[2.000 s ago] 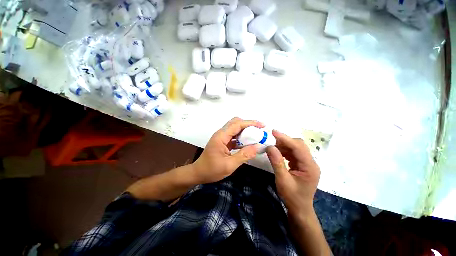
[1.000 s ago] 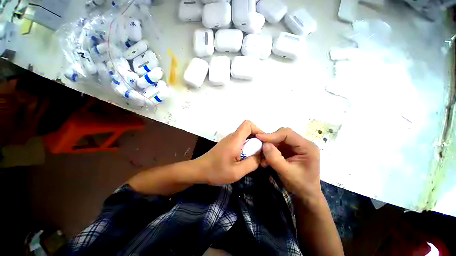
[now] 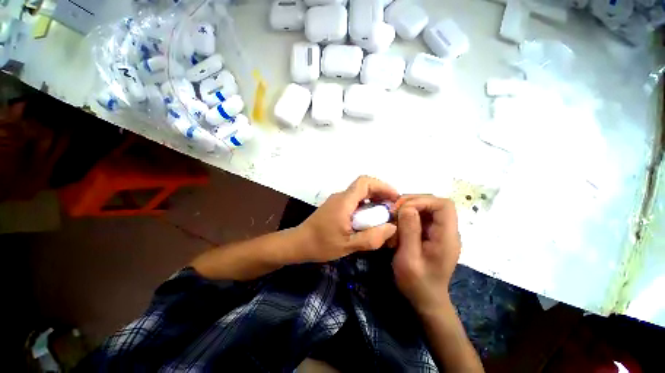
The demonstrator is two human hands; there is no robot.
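A white rounded case (image 3: 371, 217) with a bit of blue at its right end is in my left hand (image 3: 328, 227), between thumb and fingers, just in front of the table edge. My right hand (image 3: 426, 244) is at the case's right end, with thumb and forefinger pinched together. Whether film or tape is between those fingertips is too small to tell. Bare white cases (image 3: 341, 61) lie in a cluster beyond my hands. A clear plastic bag (image 3: 175, 84) with blue-marked cases lies at the left.
A yellow strip (image 3: 259, 97) lies between bag and cluster. A beige patch with dark dots (image 3: 467, 195) is right of my hands. Pale see-through film (image 3: 554, 109) lies at the right, white strips (image 3: 514, 20) at the right rear. A red stool (image 3: 135, 182) stands at the left below the table.
The case, earlier showing a broad blue band, is now turned and held lower, nearer my body. My right fingertips have closed into a pinch at its right end.
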